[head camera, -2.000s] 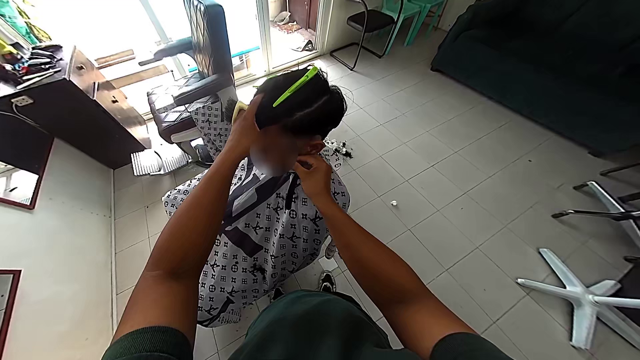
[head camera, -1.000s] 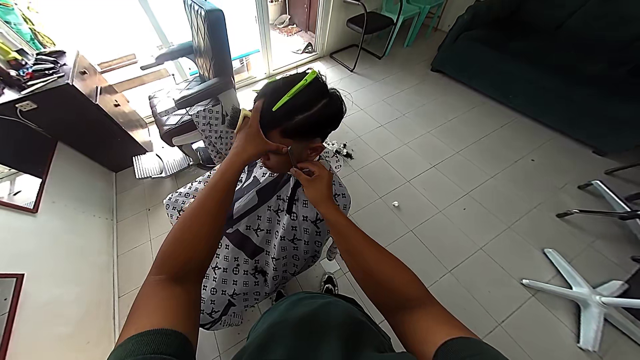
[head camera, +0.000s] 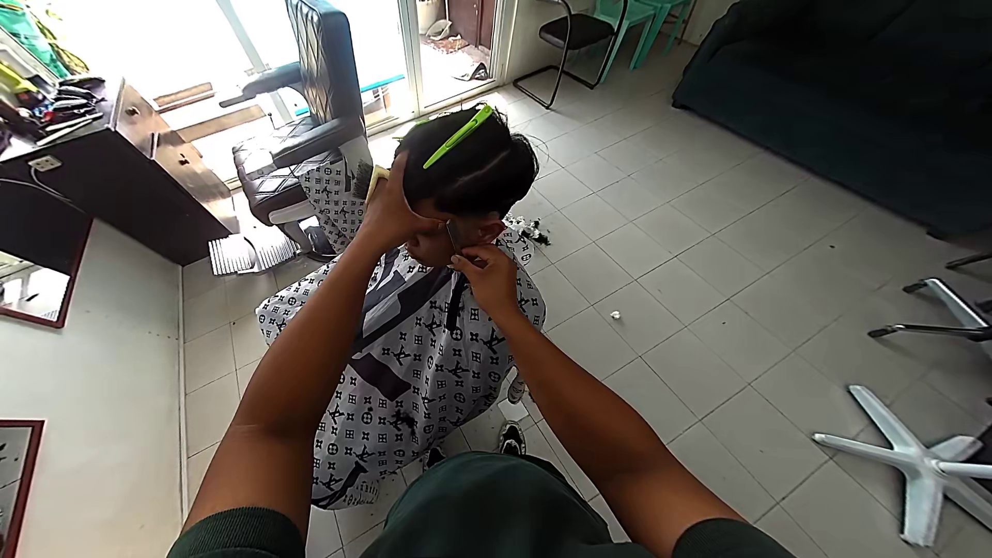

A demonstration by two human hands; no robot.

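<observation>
A person sits before me under a white patterned barber's cape, a green hair clip in their dark hair. My left hand rests against the forehead and temple and holds a brush with a pale handle and dark bristles. Pinched in the fingers of my right hand is a thin blade, probably a razor, upright at the side of the face in front of the ear. Its lower end is hidden by my fingers.
A black barber chair stands behind the person at left, near a dark cabinet with tools on top. Cut hair lies on the tiled floor. A dark sofa is at upper right, a white star-shaped chair base at lower right.
My left hand stays at the head. My right hand has shifted slightly at the side of the face, where the thin blade now shows more plainly.
</observation>
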